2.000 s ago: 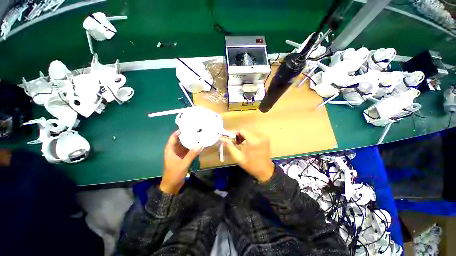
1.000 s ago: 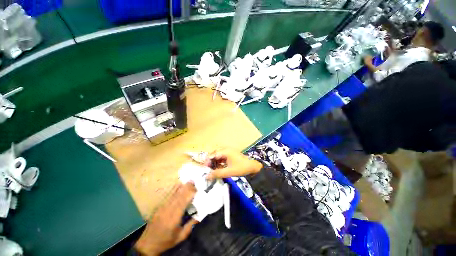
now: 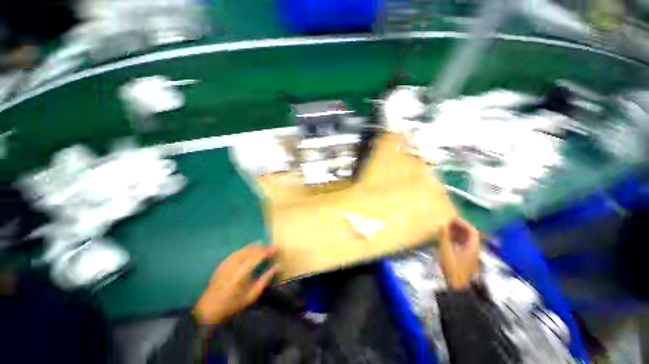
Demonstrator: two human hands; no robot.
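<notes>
The view is blurred. A small white part lies alone on the tan work mat. My left hand is at the mat's front left corner, with thumb and fingers apart and nothing seen in it. My right hand is at the mat's front right corner, above the parts bin, with fingers curled; blur hides whether it holds something. The screw feeder stands at the back of the mat, and the dark electric screwdriver hangs at its right side.
White camera units are heaped at right. More white parts are piled at left. One white unit sits left of the feeder, another farther back. The blue parts bin is below the bench edge.
The view has swung back left. The white camera body is gone from my hands, and my hands have moved apart. The small white part now lies alone on the mat.
</notes>
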